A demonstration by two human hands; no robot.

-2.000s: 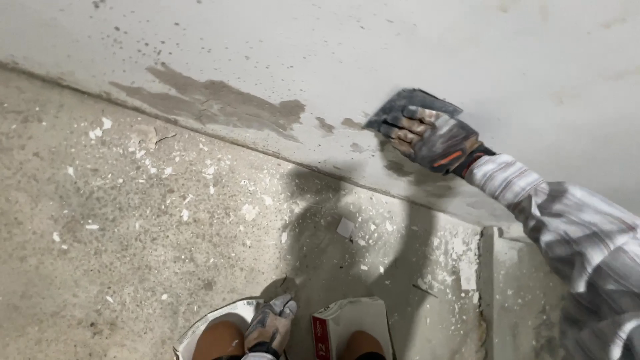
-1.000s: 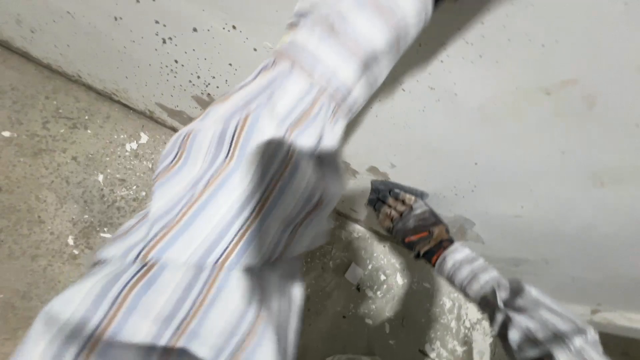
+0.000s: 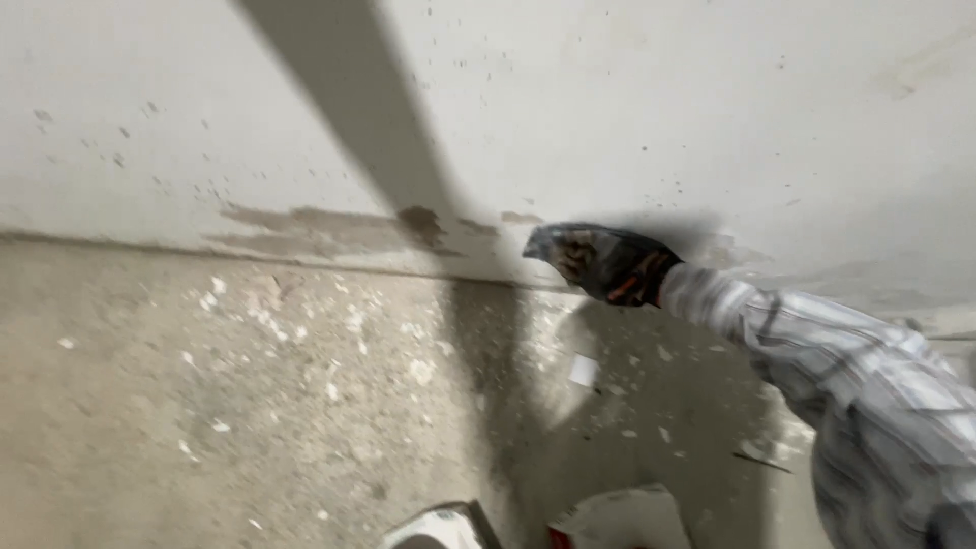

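My right hand (image 3: 602, 263), in a dark work glove with an orange mark, is closed around a flat dark tool (image 3: 543, 238), blurred, its exact kind unclear. Hand and tool are at the foot of the white wall (image 3: 610, 122), near the floor joint. Left of them, a bare greyish-brown patch (image 3: 328, 231) runs low along the wall. My left hand is out of the frame.
The concrete floor (image 3: 191, 396) is strewn with white flakes. A small white square piece (image 3: 583, 370) and a thin dark stick (image 3: 761, 462) lie on it. Two white things, one with a red edge (image 3: 625, 518), show at the bottom edge.
A striped sleeve that crossed the view a second ago is gone from it. My left hand, low in the view two seconds ago, is no longer seen. My right hand still holds the flat tool.
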